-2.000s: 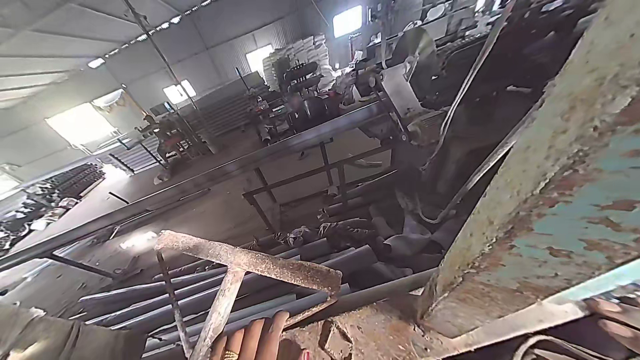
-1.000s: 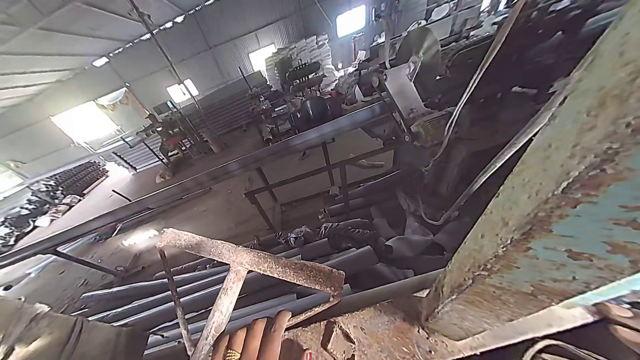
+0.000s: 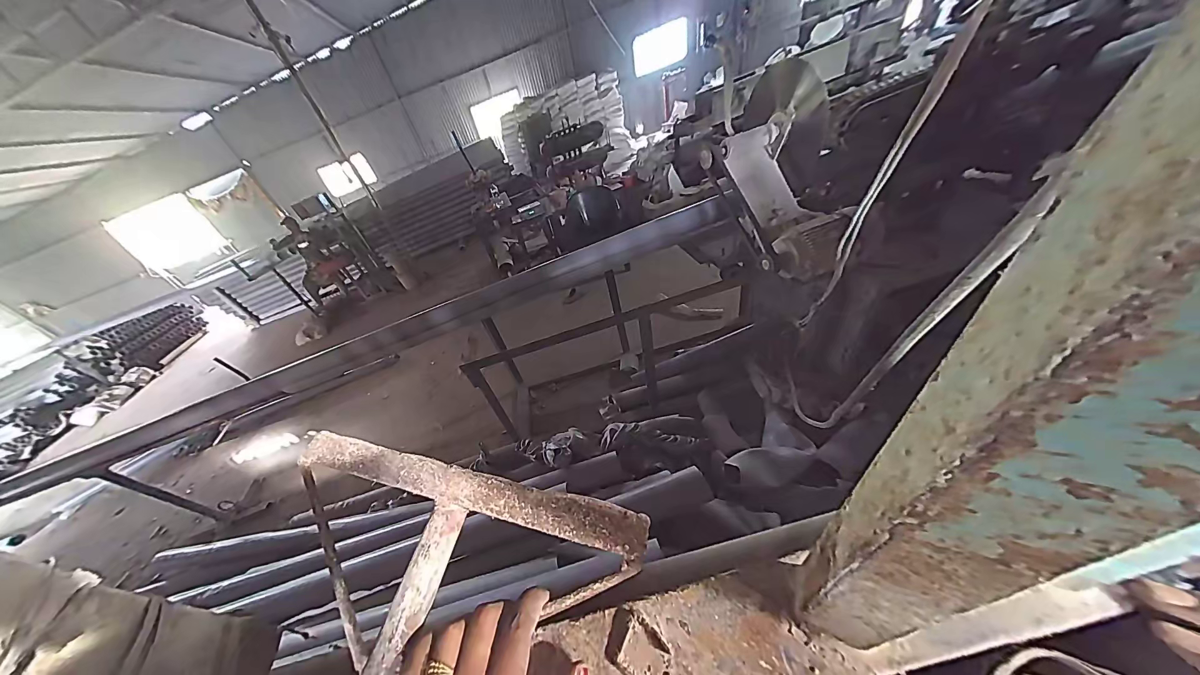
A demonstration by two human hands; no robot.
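My left hand (image 3: 478, 639) is at the bottom centre, with a ring on one finger. Its fingers lie close together beside the upright of a rusty metal frame (image 3: 478, 487), at the edge of a rusty metal plate (image 3: 712, 619). The palm is out of sight, so the grip is unclear. At the lower right edge, part of what appears to be my right hand (image 3: 1167, 614) shows beyond a rusted, green-painted metal panel (image 3: 1059, 478). What it touches is hidden. Brown cloth (image 3: 112, 619) fills the bottom left corner.
Long pipes (image 3: 375, 553) lie below the rusty frame. A long metal beam (image 3: 375, 347) runs diagonally to a cutting machine with a round blade (image 3: 787, 98). Under the beam stands a dark metal stand (image 3: 562, 347). A person (image 3: 305, 253) is farther back on the left, near stacked material (image 3: 141, 342).
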